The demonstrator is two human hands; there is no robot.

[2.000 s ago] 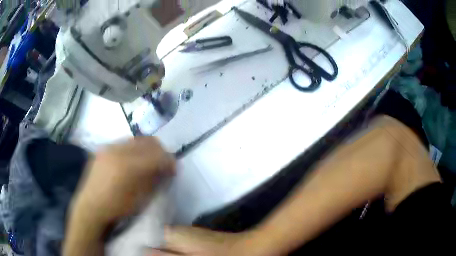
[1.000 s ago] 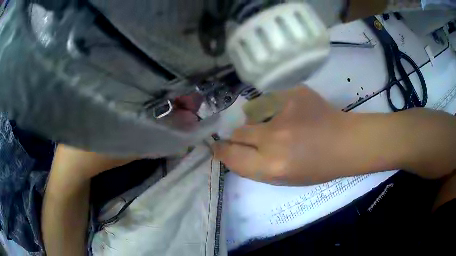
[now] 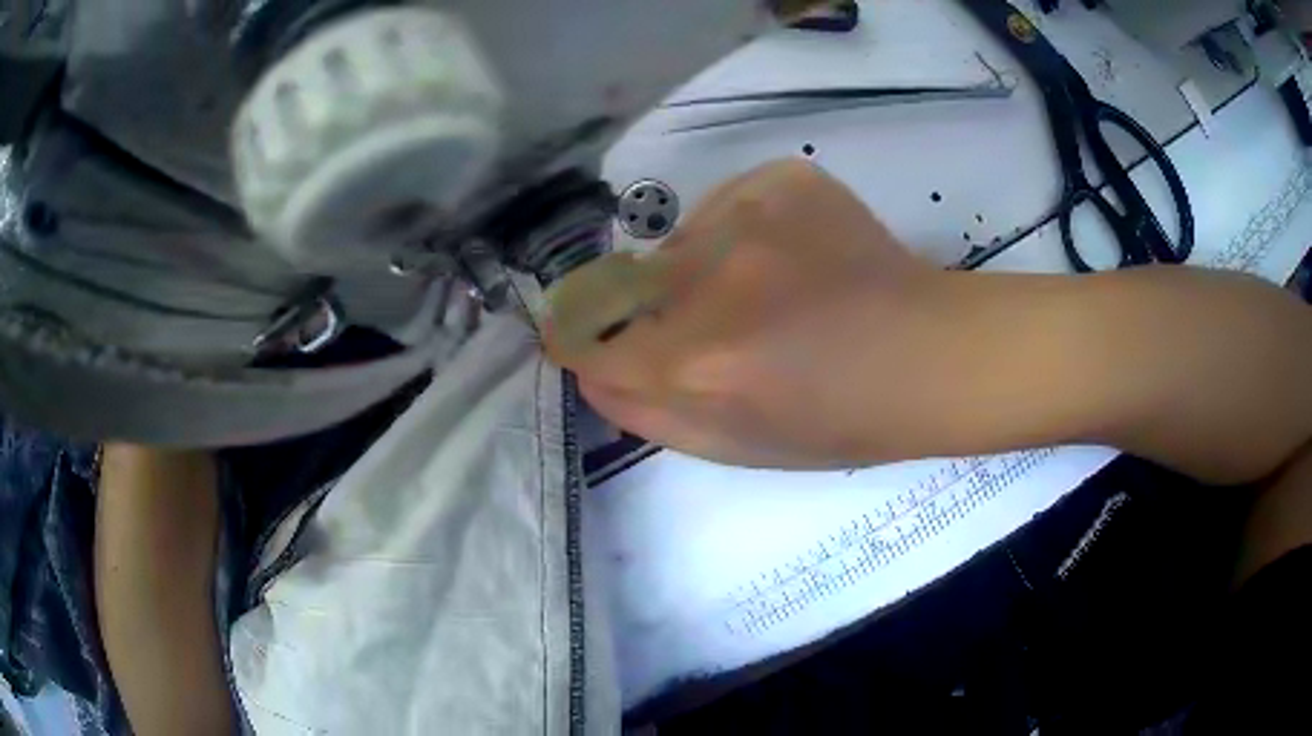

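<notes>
Pale cloth [image 3: 432, 561] with a dark-bound seam runs from the lower edge up to the presser foot and needle [image 3: 489, 273] of the sewing machine head [image 3: 158, 187]. My right hand [image 3: 748, 316] comes in from the right and pinches the cloth's seam edge close beside the needle. Its fingertips are partly hidden by the tan block [image 3: 597, 302]. My left forearm shows at the lower left. It goes up behind the machine head, which hides my left hand.
A white ribbed dial [image 3: 367, 137] sticks out of the machine head. Black-handled shears [image 3: 1101, 158] and thin tweezers [image 3: 849, 98] lie on the white table [image 3: 806, 561], beyond my right hand. Printed ruler marks run along its near edge. Dark blue-grey cloth [image 3: 43, 575] is at the far left.
From two seconds ago, the view has moved close to the machine head and the cloth is now at the needle. Since one second ago, machine, cloth and right hand have shifted left in the picture.
</notes>
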